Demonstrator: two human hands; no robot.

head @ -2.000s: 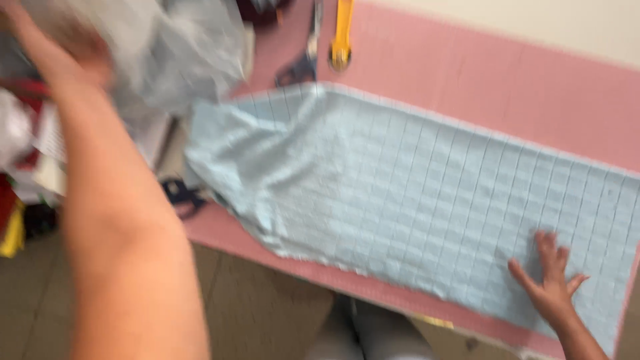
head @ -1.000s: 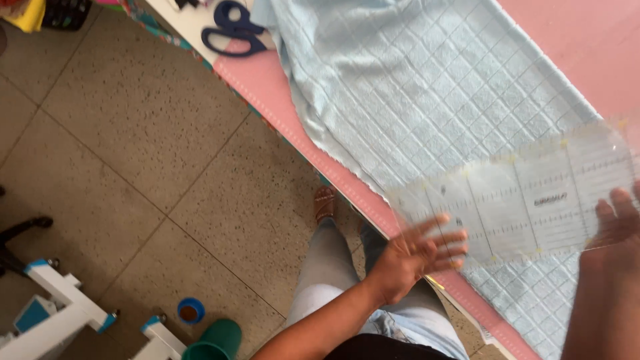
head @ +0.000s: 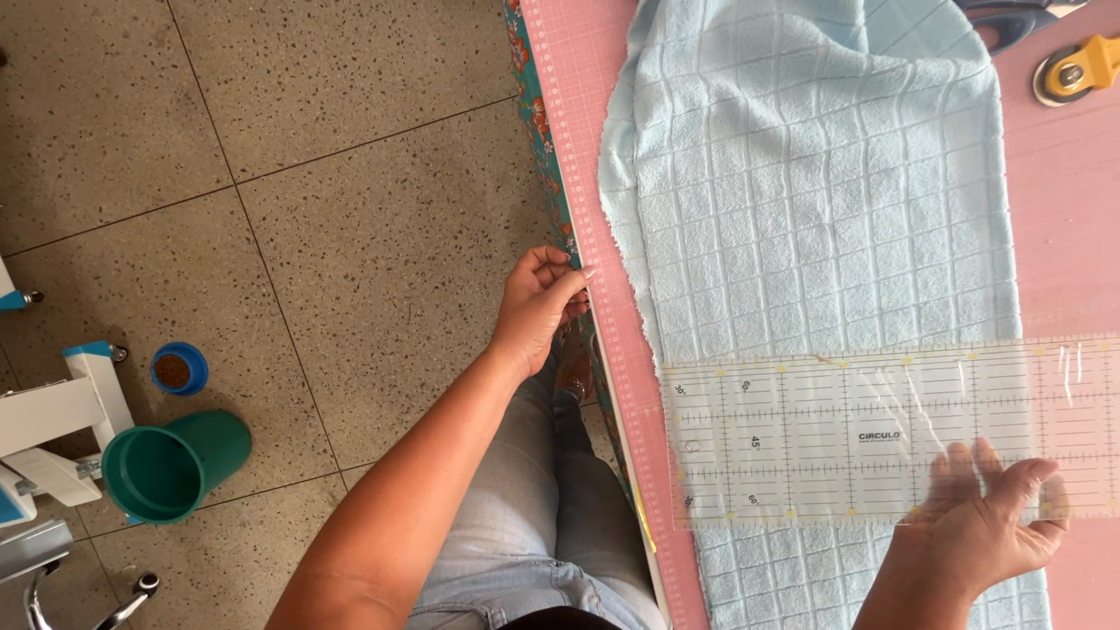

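A clear quilting ruler (head: 814, 437) lies across the light blue checked towelling fabric (head: 814, 219), its right part over the pink cutting mat (head: 1059, 262). My right hand (head: 989, 516) grips the ruler's lower edge, thumb on top and fingers seen through the plastic beneath. At the mat's left edge, my left hand (head: 547, 302) has its thumb and fingertips drawn together on the table edge, left of the fabric; whether it pinches anything is unclear. The fabric is rumpled at its top end.
A yellow rotary cutter (head: 1072, 74) and dark blue-handled scissors (head: 1011, 22) lie at the upper right. A flowered cloth (head: 538, 114) hangs along the table edge. On the speckled floor are a green bin (head: 175, 464), a blue bowl (head: 179, 367) and white stand legs (head: 101, 402).
My left hand has left the ruler and moved to the table edge. The ruler, held at an angle one second ago, now lies across the fabric. The view has shifted.
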